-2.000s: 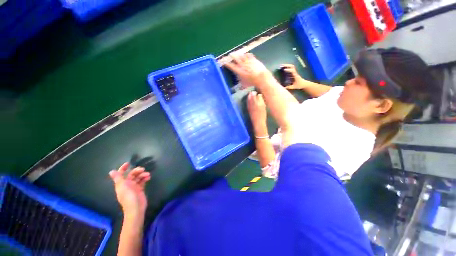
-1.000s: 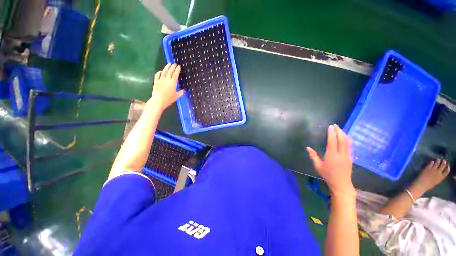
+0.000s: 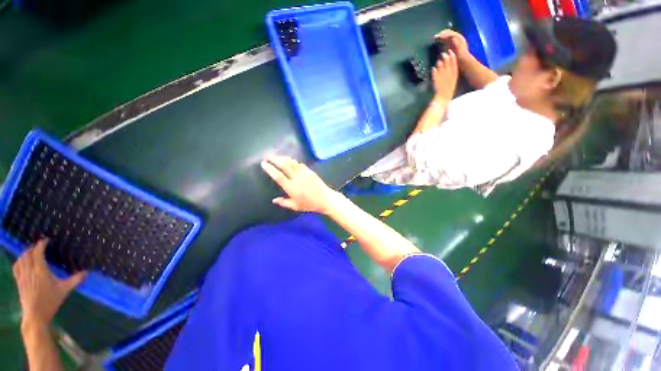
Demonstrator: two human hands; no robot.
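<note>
A full blue bin [image 3: 168,280] lies at the left, packed with rows of black parts [image 3: 94,217] showing pale dots. My left hand [image 3: 45,282] is at its near edge, with thumb and fingers spread at the rim and the nearest parts; I see nothing held. A mostly bare blue bin [image 3: 337,90] lies further right, with a small black group [image 3: 288,38] in its far left corner. My right hand [image 3: 301,187] is open and empty over the green surface, near that bin's close end.
A coworker [image 3: 485,134] at the right handles a dark part. Black clusters lie on the green bench [image 3: 210,148] beside the middle bin [image 3: 375,36] and near the coworker's hands [image 3: 415,70]. Another blue bin [image 3: 487,29] is beyond. A stacked bin [image 3: 163,326] is below the bench edge.
Two seconds ago my right hand was beyond the middle bin; it has come back, empty. My left hand has gone to the full bin's edge. The view has swung left and back right.
</note>
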